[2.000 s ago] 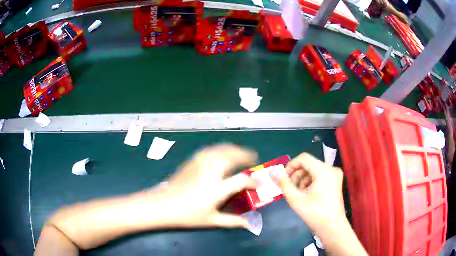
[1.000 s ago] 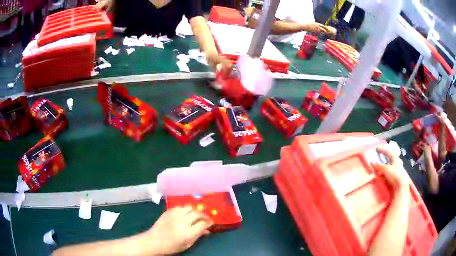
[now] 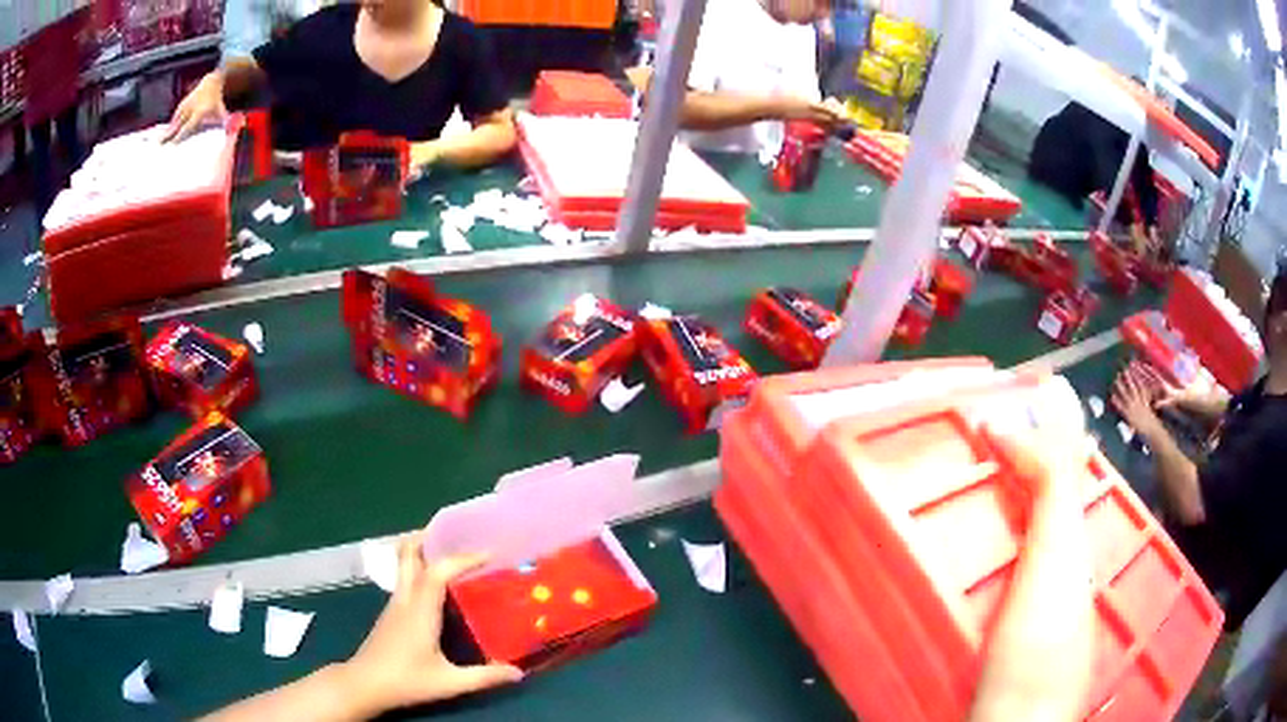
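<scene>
A red retail carton (image 3: pixel 558 604) with small yellow spots lies on the near dark green surface. Its pale flap (image 3: pixel 534 511) stands raised at the back. My left hand (image 3: pixel 424 621) grips the carton's left side, thumb at the front and fingers by the flap's base. My right hand (image 3: pixel 1044 487) is blurred and reaches over the stacked red compartment trays (image 3: pixel 861 543) at the right, its fingers at the upper pockets near something white. Whether it holds anything cannot be told.
Red and black cartons (image 3: pixel 431 346) stand on the green belt (image 3: pixel 325 487) beyond the grey rail (image 3: pixel 254 564). A slanting post (image 3: pixel 917 184) rises behind the trays. White scraps (image 3: pixel 287 632) litter the surface. People work opposite (image 3: pixel 381 71) and at right (image 3: pixel 1256 451).
My left hand has moved from the carton's top to its left side. The carton's flap is tilted more. My right hand has shifted slightly left over the trays. A person opposite has drawn back from the belt.
</scene>
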